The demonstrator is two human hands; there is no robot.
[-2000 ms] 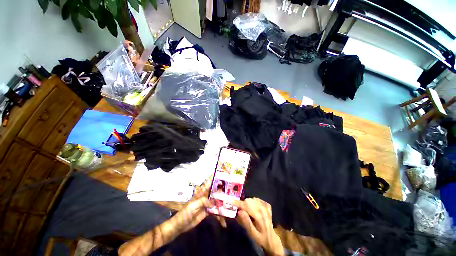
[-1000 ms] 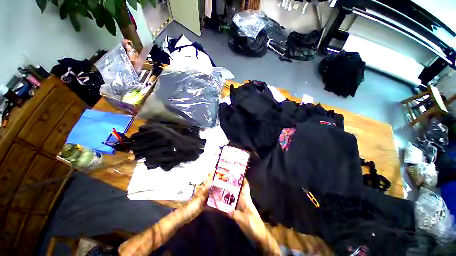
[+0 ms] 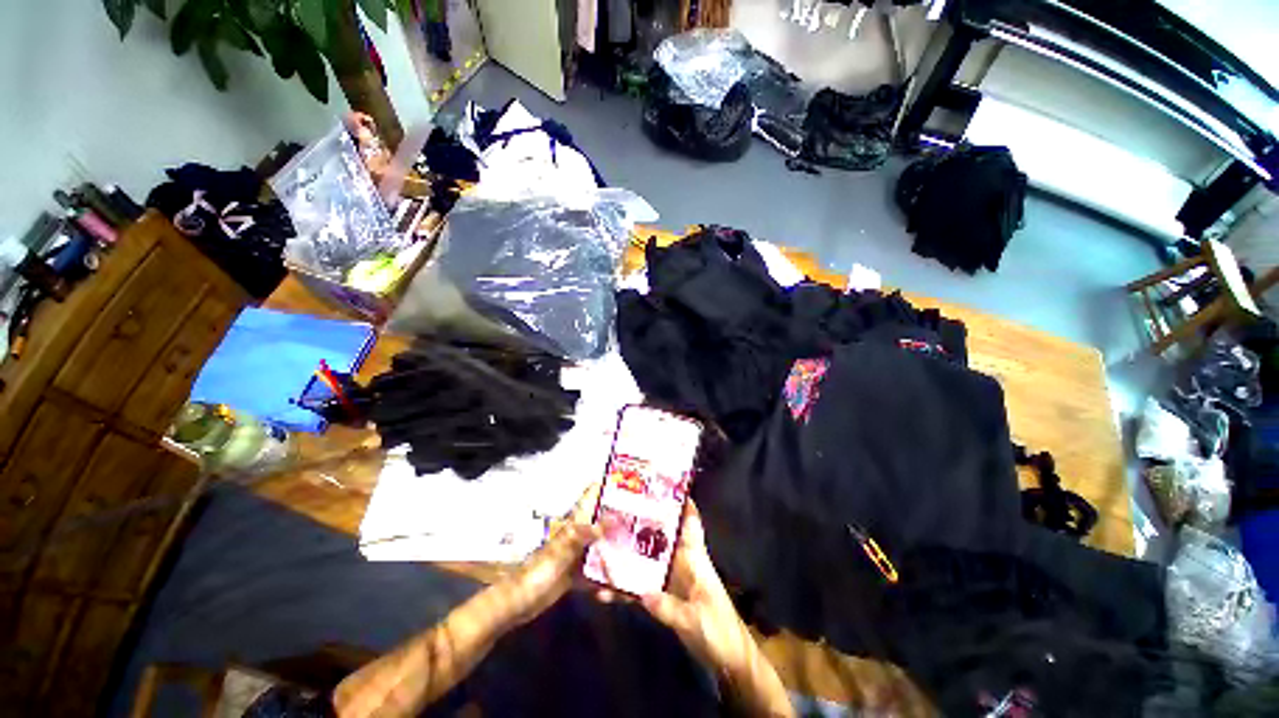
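A smartphone (image 3: 644, 501) with a bright screen of red, pink and white pictures is held upright above the near edge of the table. My left hand (image 3: 568, 558) grips its lower left side. My right hand (image 3: 685, 578) holds its lower right side. The fingers behind the phone are hidden. Black garments (image 3: 898, 463) with a small multicolour patch lie right of the phone. A small yellow-orange tool, perhaps snips (image 3: 877, 557), lies on them.
Dark cut pieces (image 3: 470, 403) lie on white sheets (image 3: 421, 519) left of the phone. Behind are a clear plastic bag (image 3: 540, 267), a blue folder (image 3: 267, 362) and an open box (image 3: 386, 288). A glass jar (image 3: 232, 438) stands at the left table edge. A black strap (image 3: 1055, 498) lies right.
My right hand has moved from its fingers over the lower screen to the phone's right side. The pictures on the screen have changed. The phone stays in nearly the same place.
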